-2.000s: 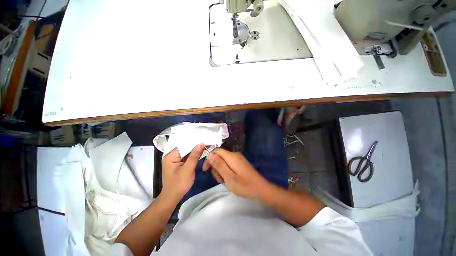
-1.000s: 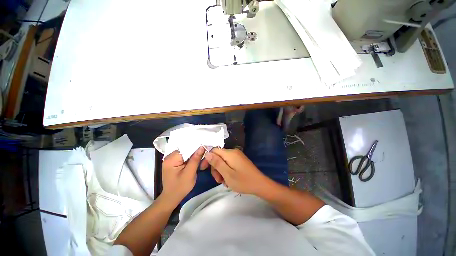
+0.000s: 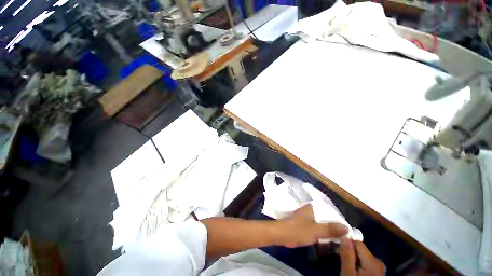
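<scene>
A white folded cloth piece (image 3: 288, 198), perhaps a collar or cuff, is held over the lap below the table's front edge. My left hand (image 3: 310, 229) grips it from the near side, thumb pointing right. My right hand (image 3: 361, 260) is at the lower right, with its fingertips at the end of the piece, touching the left thumb. The part between the fingertips is too small to make out.
The white machine table (image 3: 323, 102) has a wooden edge, with the needle plate (image 3: 412, 148) at right and a crumpled white garment (image 3: 361, 27) at its far end. A cloth heap (image 3: 183, 183) lies on the left stand. Another sewing machine (image 3: 183, 35) stands beyond.
The view has swung left and up, showing the floor and other machine. The scissors and right stand have left the picture. Both hands still hold the white piece.
</scene>
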